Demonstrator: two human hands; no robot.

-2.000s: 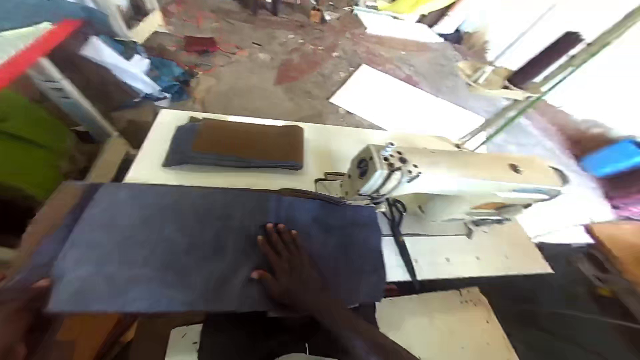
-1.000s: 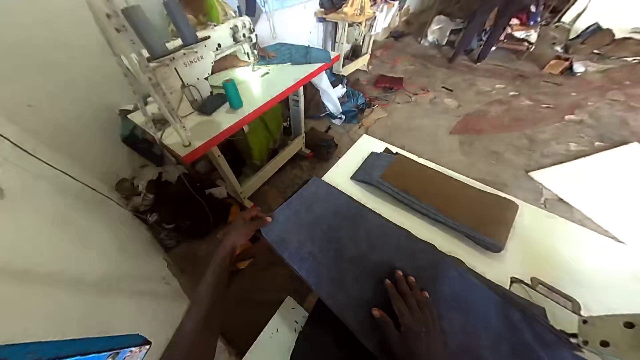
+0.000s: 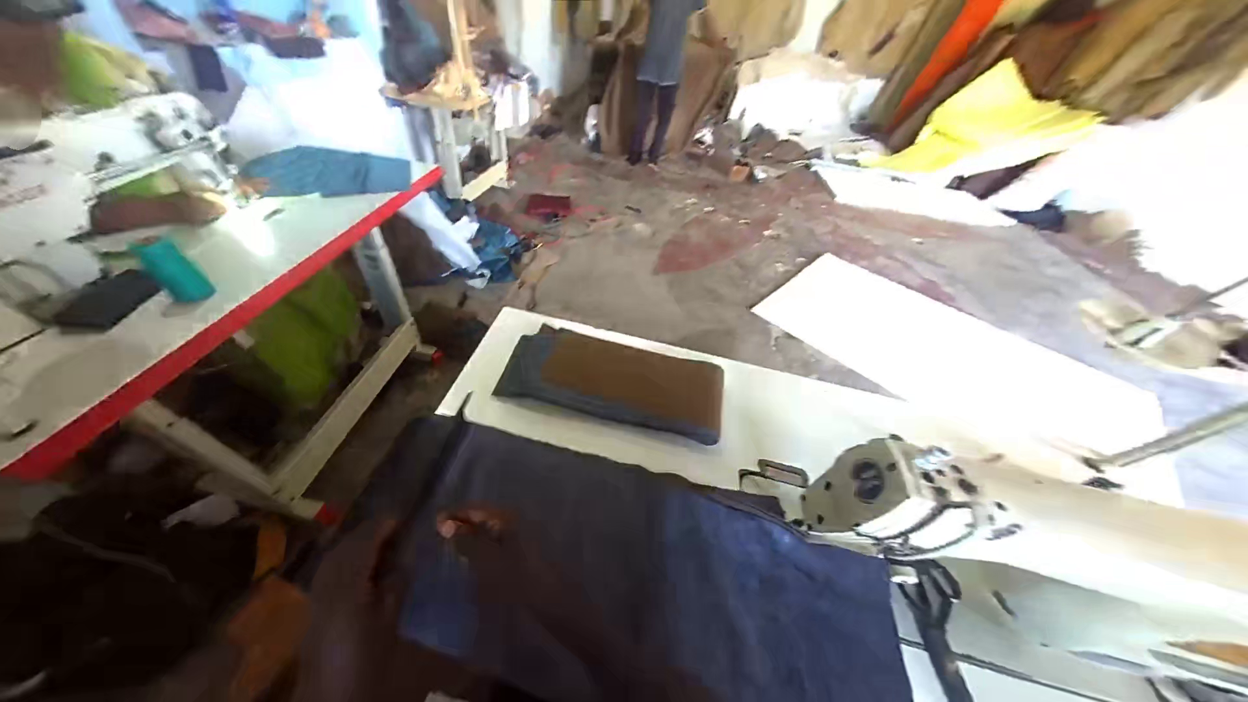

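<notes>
A dark blue cloth panel (image 3: 682, 565) lies over the front of a white sewing table (image 3: 780, 419), its right part beside the needle area of an industrial sewing machine (image 3: 877, 487). My right hand (image 3: 478, 531), blurred, is at the panel's left part. Dim and blurred, my left hand (image 3: 382, 556) is close by on the left, near the cloth's left edge; the fingers of both are unclear. A folded blue cloth stack with a brown piece (image 3: 634, 380) lies behind the panel. Black-handled scissors (image 3: 931, 595) lie right of the panel, by the machine.
On the left stands a red-edged table (image 3: 322, 219) with another sewing machine (image 3: 127, 156) and a teal thread spool (image 3: 174, 270). A white board (image 3: 955, 361) lies beyond the sewing table. A person (image 3: 663, 78) stands at the back, near scraps on the floor.
My right hand has moved left along the cloth, close to my left hand. The view has swung left, then partly back right.
</notes>
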